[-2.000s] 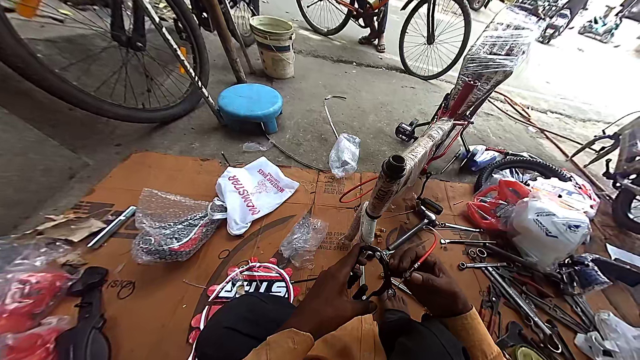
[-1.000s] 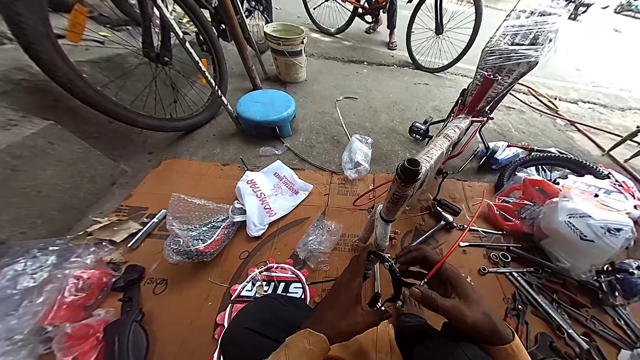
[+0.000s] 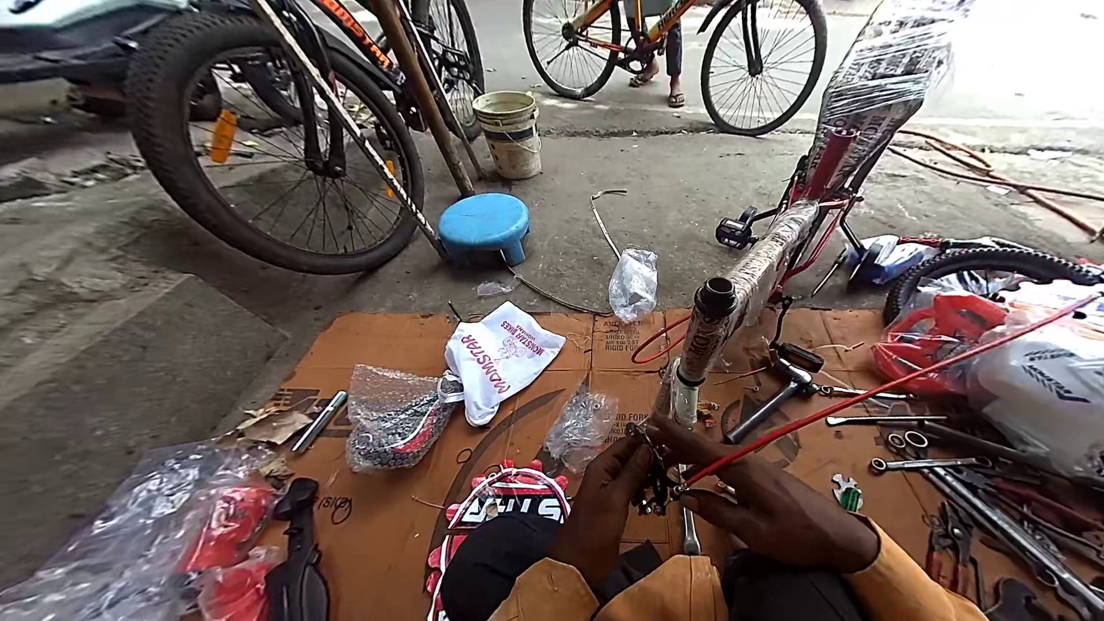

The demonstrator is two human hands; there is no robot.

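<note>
My left hand (image 3: 604, 509) grips a small dark metal bicycle part (image 3: 653, 479), likely a brake caliper, below the frame's head tube. My right hand (image 3: 759, 500) touches the same part from the right, fingers near the end of a red cable (image 3: 862, 397) that stretches up to the right. Just beyond the hands stands the bicycle frame (image 3: 750, 285), wrapped in printed plastic, its head tube (image 3: 703, 336) upright and tilted. Fingers hide much of the dark part. A chrome wrench or rod (image 3: 690, 530) shows beneath the hands.
Wrenches (image 3: 931, 464), pliers (image 3: 949, 543) and a hammer-shaped tool (image 3: 768, 405) lie on cardboard (image 3: 388, 535) at right. Bubble-wrapped parts (image 3: 401, 423), a white cloth bag (image 3: 500, 358) and a black plastic part (image 3: 297, 552) lie left. Beyond are a blue stool (image 3: 485, 222), a bucket (image 3: 509, 138) and bicycles (image 3: 276, 155).
The red cable, curving close above my right hand before, now stretches in a long line to the right. Both hands remain around the dark part. The view has shifted slightly.
</note>
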